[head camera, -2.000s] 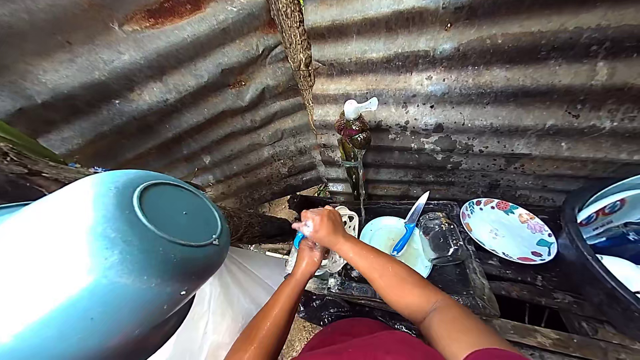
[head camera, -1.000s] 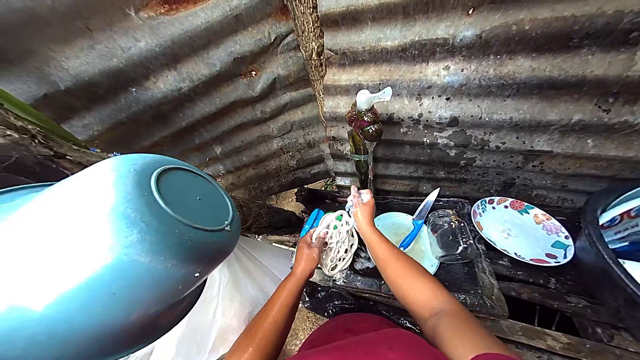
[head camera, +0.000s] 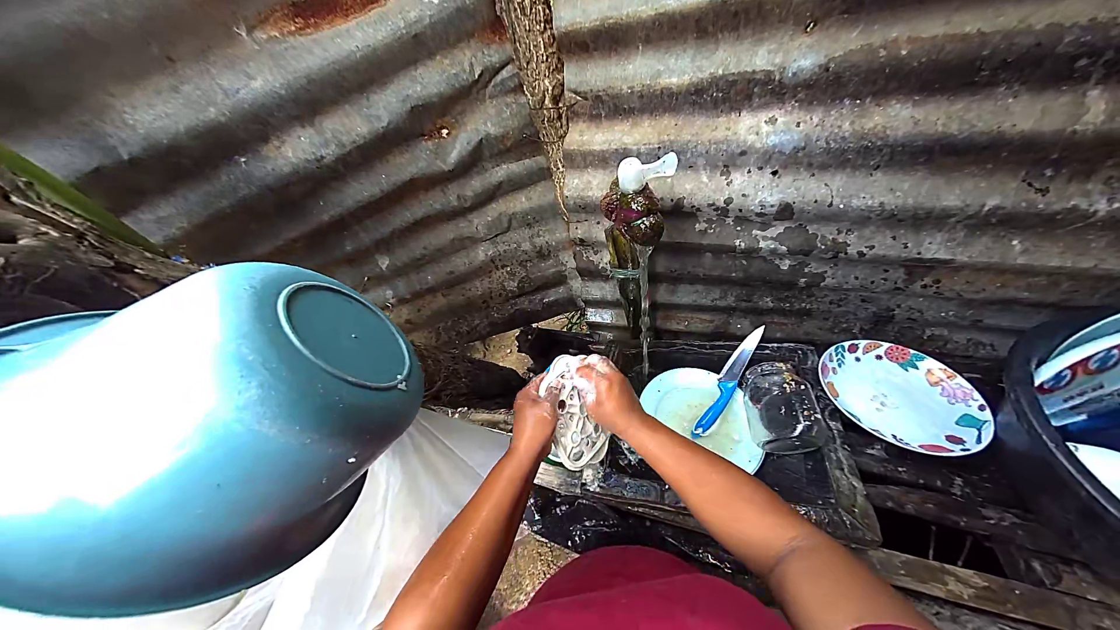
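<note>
A white plastic item full of holes (head camera: 579, 430), perhaps a small basket or rack, is held upright left of the tap. My left hand (head camera: 535, 411) grips its left side, and a bit of blue shows by those fingers. Soapy lather covers my right hand (head camera: 608, 394), which presses on the upper right of the white item. Water runs from the tap with the white handle (head camera: 646, 171) just behind. Right of my hands, a knife with a blue handle (head camera: 719, 406) rests on a pale plate (head camera: 674, 395), beside a clear glass jar (head camera: 783, 407) lying on its side.
A floral plate (head camera: 906, 398) sits on dark boards at the right, next to a black tub (head camera: 1028, 420) holding dishes. An upturned blue-green basin (head camera: 236, 437) fills the left, over white plastic sheeting (head camera: 402, 516). Corrugated metal walls (head camera: 831, 157) meet behind the tap.
My right hand has come from under the tap back onto the white item, which both hands now grip. The blue thing seen by my left hand is now mostly hidden.
</note>
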